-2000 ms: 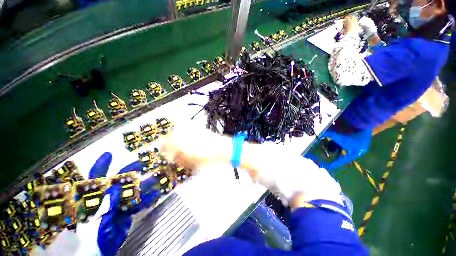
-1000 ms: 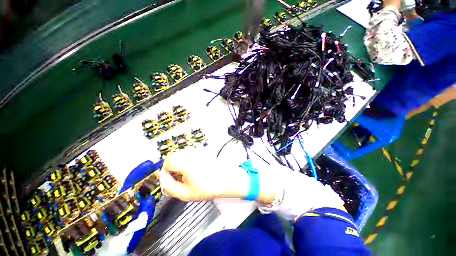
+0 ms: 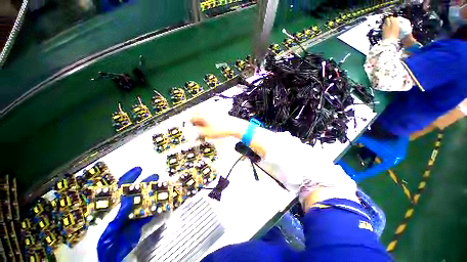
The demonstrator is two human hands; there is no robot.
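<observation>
My left hand (image 3: 120,230), in a blue-palmed glove, holds a joined circuit board panel (image 3: 135,200) from below at the near left of the bench. My right hand (image 3: 212,127), with a bright blue wrist strap, reaches across the bench beside a row of small power boards (image 3: 168,138). Its fingertips are pale and blurred against the white bench, so whether they grip a board cannot be told. More small boards (image 3: 192,156) lie in rows just below. Stacked board panels (image 3: 66,210) lie at the left.
A heap of black output cables (image 3: 307,97) lies at the right. A loose cable (image 3: 219,189) lies near my right forearm. A ribbed plate (image 3: 182,230) is at the front. Single boards line the green conveyor (image 3: 66,117) near its rail. Another worker (image 3: 435,77) is at the right.
My right hand has moved away from the panel, up and to the right. The panel in my left hand now shows its component side. More boards lie in the lower rows.
</observation>
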